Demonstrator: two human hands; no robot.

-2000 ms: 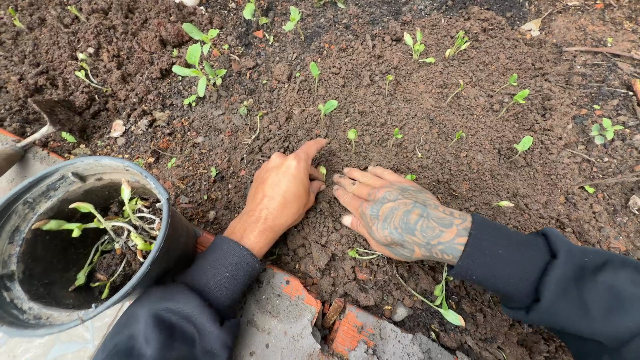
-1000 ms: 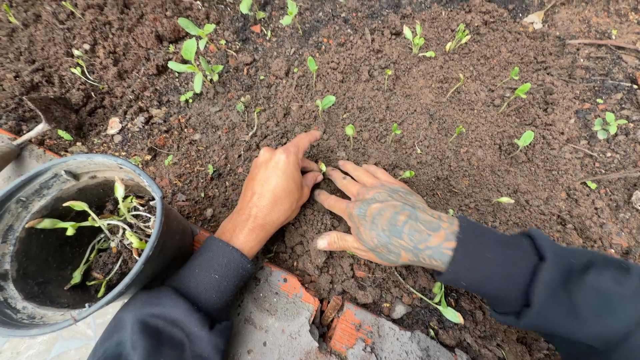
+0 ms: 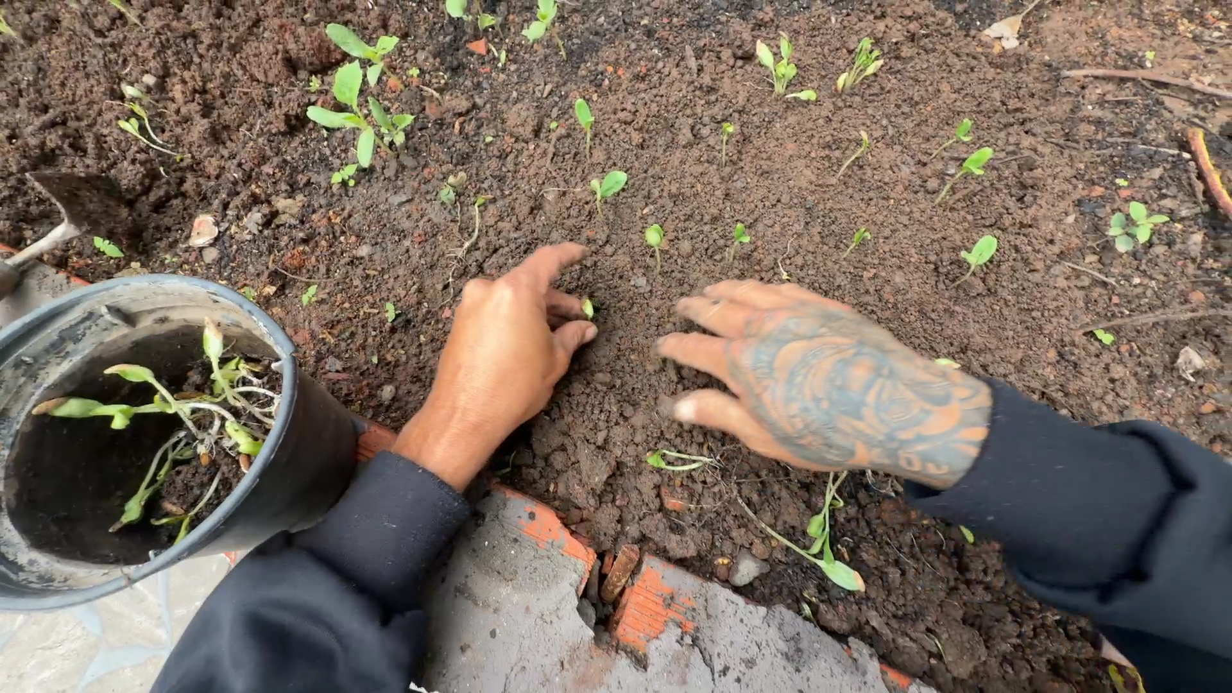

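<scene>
My left hand [image 3: 510,351] rests on the brown soil, its thumb and fingers around a small green seedling [image 3: 588,309] that stands between their tips. To the right, my right hand [image 3: 818,375], tattooed on its back, lies palm down just over the soil with fingers spread, holding nothing visible. A loose seedling [image 3: 679,461] with bare stem lies below its thumb, and a longer uprooted one [image 3: 840,575] lies nearer the bed's edge. Beyond my hands, small seedlings stand upright, among them one [image 3: 654,237] between the two hands. Whether the left fingers pinch the stem is hard to see.
A black plastic pot [image 3: 322,452] with uprooted seedlings [image 3: 192,409] and some soil stands at the left. Behind it lies a metal trowel-like tool [image 3: 58,231]. A broken brick and mortar edge [image 3: 539,597] borders the bed. Larger leafy plants [image 3: 361,111] grow at the upper left.
My right hand has moved right, away from my left hand and the small seedling, where its fingertips were a second ago. The left hand has stayed beside that seedling.
</scene>
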